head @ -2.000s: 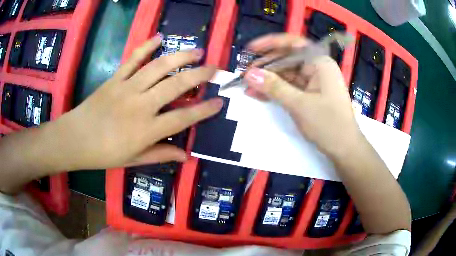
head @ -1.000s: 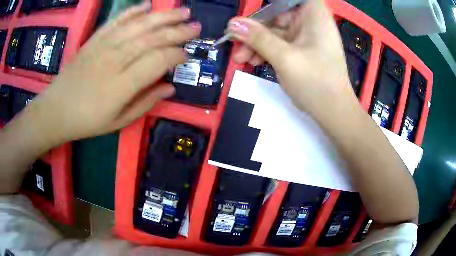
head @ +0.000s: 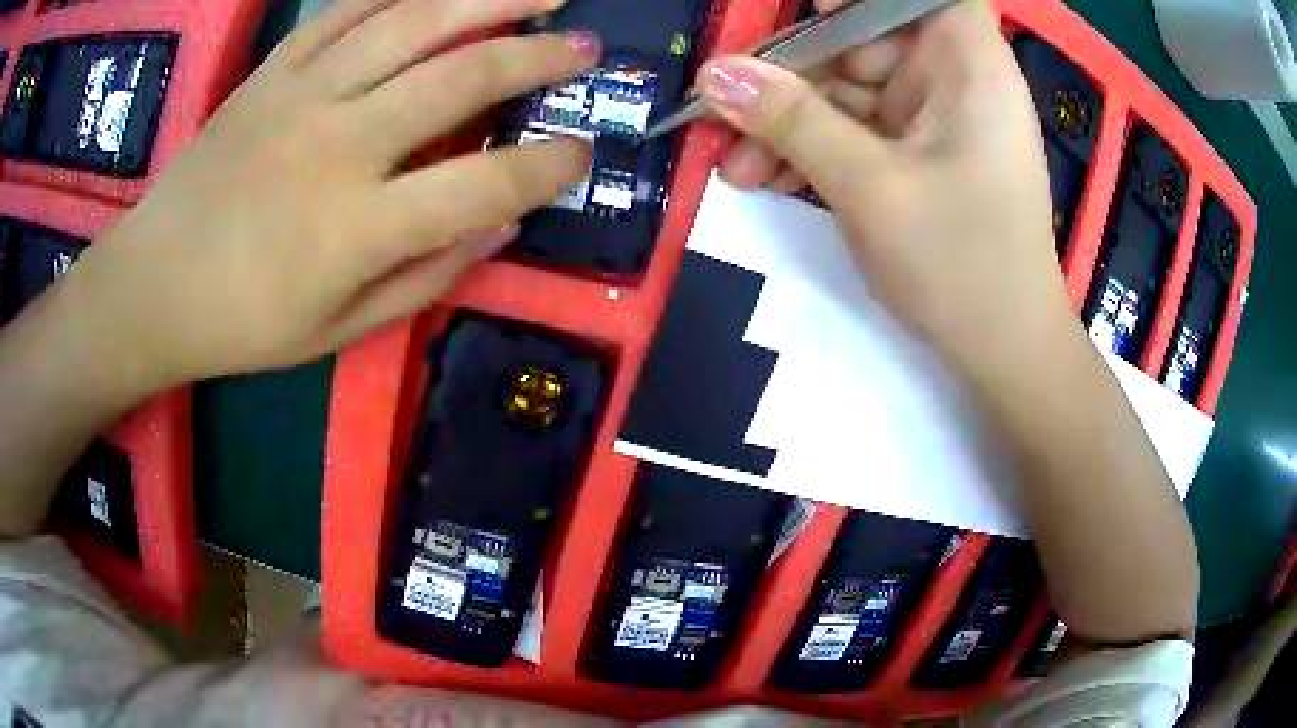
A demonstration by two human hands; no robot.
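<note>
A black handset point(head: 605, 235) lies in the upper row of the red foam tray point(head: 359, 533), its bay showing silver and blue parts and a white label. My right hand point(head: 910, 171) holds silver tweezers point(head: 839, 40) like a pen; their tip is at the bay. My left hand point(head: 327, 185) rests spread over the handset's left side, index and middle fingertips at the bay. I cannot tell whether a black piece is at the tip. A white backing sheet point(head: 868, 384) with a stepped black block point(head: 700, 363) lies across the tray, partly under my right forearm.
More handsets sit in the tray, one with a gold round part point(head: 491, 484) at lower left. A second red tray point(head: 171, 469) is at the left. A white roll point(head: 1235, 46) stands at the upper right on the dark green mat point(head: 259, 477). Part of another person's arm point(head: 1259, 661) shows at lower right.
From over the black block, the tweezers moved up to the upper handset's bay. A small black piece showed at their tip one second ago. My left hand moved up, and its fingertips now touch the bay.
</note>
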